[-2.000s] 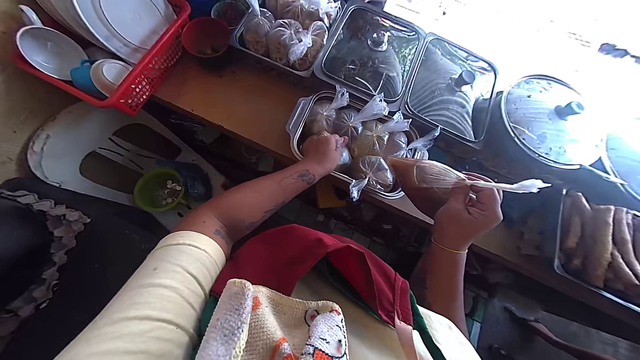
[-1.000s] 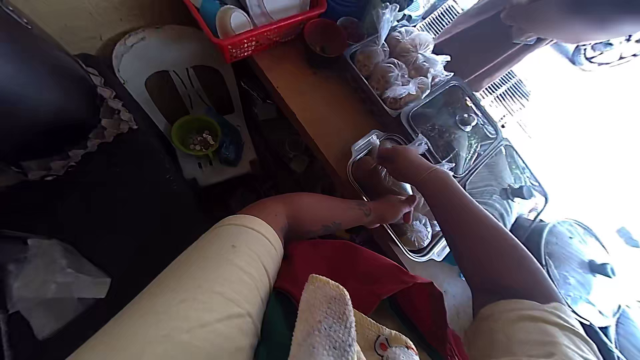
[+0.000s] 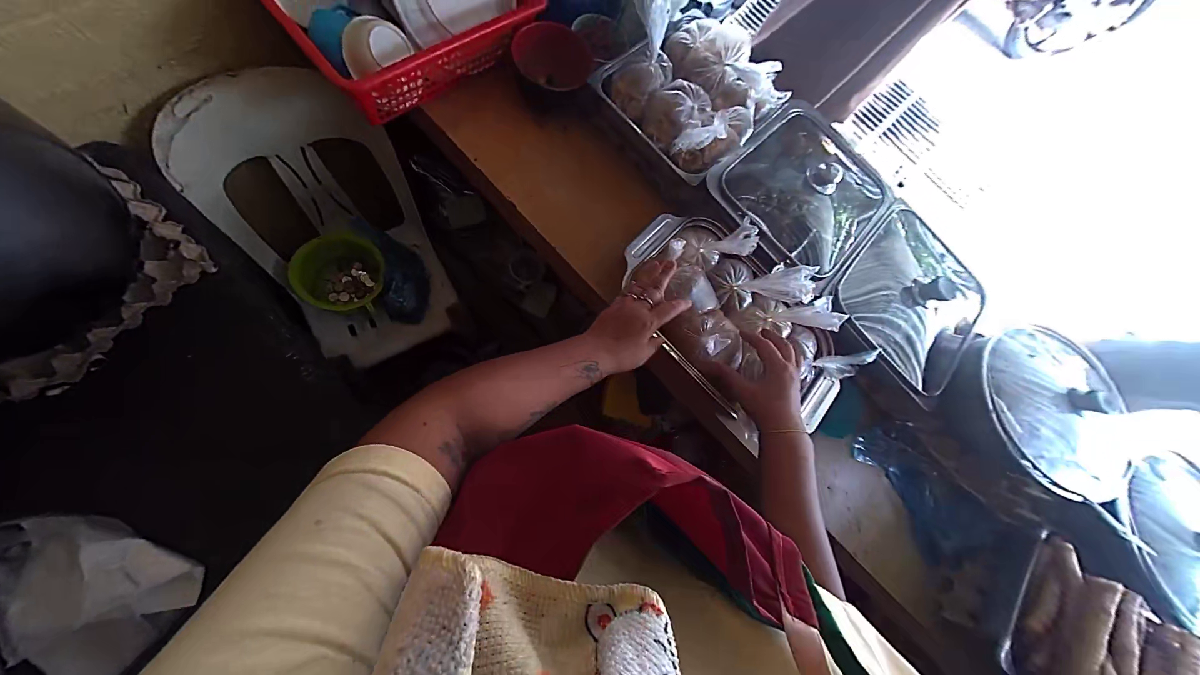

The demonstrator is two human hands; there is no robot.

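A rectangular metal tray [image 3: 814, 405] on the counter holds several knotted clear plastic bags of brown food [image 3: 733, 281]. My left hand [image 3: 639, 314], with a ring on one finger, rests with its fingers spread over the bags at the tray's near left side. My right hand [image 3: 771, 375] reaches over the near right side, its fingers touching the bags there. Its fingertips are partly hidden among the bags, so I cannot tell if it grips one.
Behind stand another tray of bagged food [image 3: 689, 94], glass-lidded trays [image 3: 806, 187] and a lidded pot [image 3: 1050, 412]. A red plastic basket [image 3: 412, 89] of dishes is at the upper left. A green bowl of coins [image 3: 336, 272] sits on a white plastic chair [image 3: 211, 122].
Two seconds ago my right hand held a filled bag by its twisted top; now it is down among the bags in the tray. My hands have moved apart since one second ago. The view has turned.
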